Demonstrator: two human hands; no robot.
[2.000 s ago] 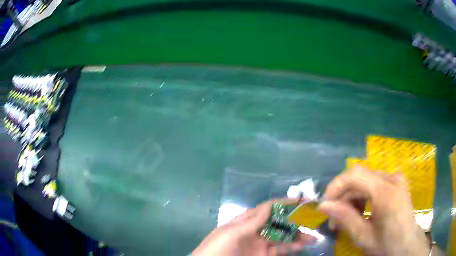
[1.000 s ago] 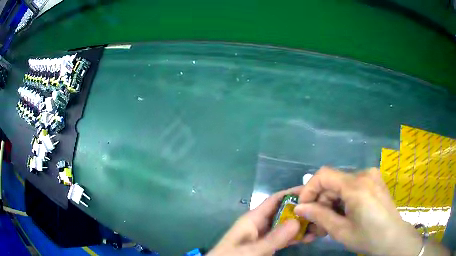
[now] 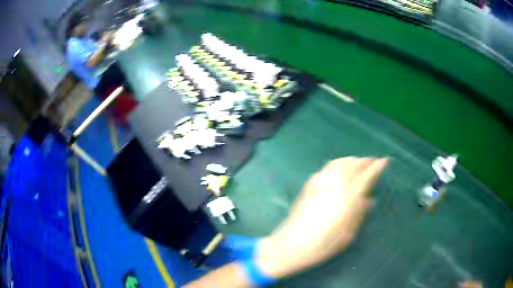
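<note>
My left hand, with a blue band on its wrist, is blurred over the green mat. Its fingers point up and right; whether it holds anything cannot be told. A unit with a white plug end and a small board lies on the mat to the right of the hand. My right hand is not clearly in view; only a small skin-coloured patch shows at the bottom right edge. Rows of waiting units and a looser heap sit on a black mat at the left.
Two single units, one with a white plug end, lie near the black mat's near edge. A brighter green strip runs beyond the mat. A black box-like thing is below the bench edge. A person in light blue is at the far left.
The view has swung left. The unit with its yellow piece is out of my left hand's earlier two-handed hold. A unit now lies on the mat. My right hand has nearly left the picture.
</note>
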